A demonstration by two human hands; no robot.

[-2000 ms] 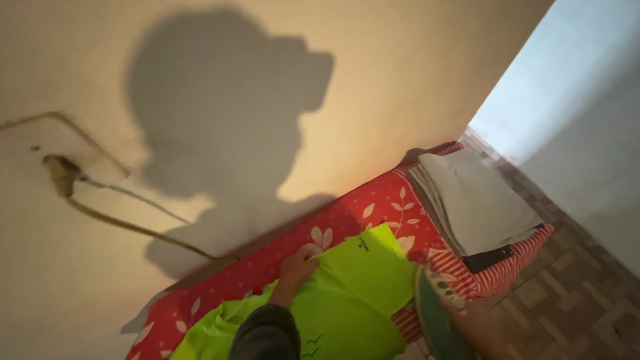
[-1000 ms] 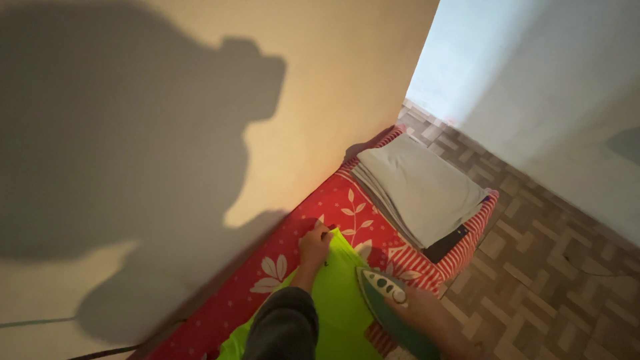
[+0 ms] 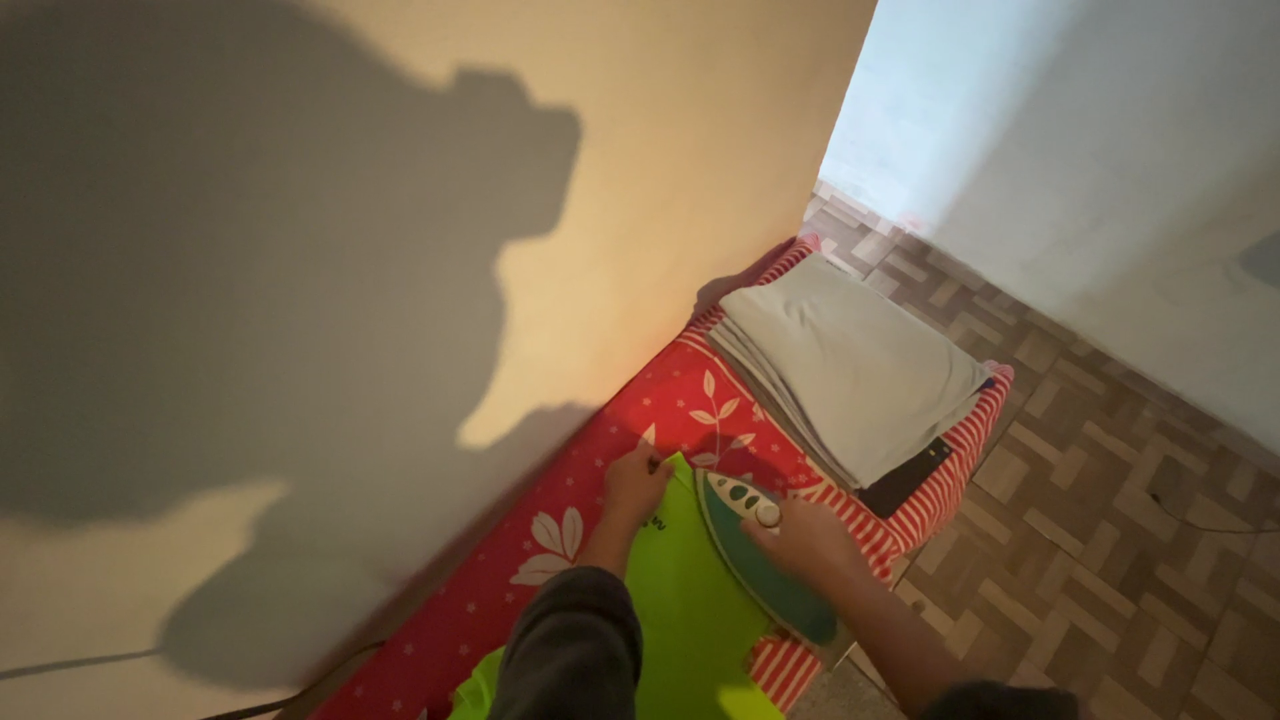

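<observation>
A neon yellow-green garment (image 3: 685,600) with small dark print lies on a red cloth with white leaves (image 3: 490,590). My left hand (image 3: 636,485) pinches the garment's far corner near the wall side. My right hand (image 3: 805,535) is closed around the handle of a green and white clothes iron (image 3: 755,560), whose tip points away from me. The iron lies along the garment's right edge, its tip just right of my left fingers. How much of its soleplate touches the fabric cannot be told.
Folded pale grey cloths (image 3: 860,350) are stacked at the far end, over a dark item (image 3: 905,480). Red-and-white striped fabric (image 3: 960,460) edges that end. A beige wall (image 3: 640,180) borders the left, patterned floor tiles (image 3: 1120,520) the right. A cord (image 3: 290,700) runs at lower left.
The view has swung to the right since the first frame. The iron, in my right hand, has come up beside my left hand at the garment's far corner.
</observation>
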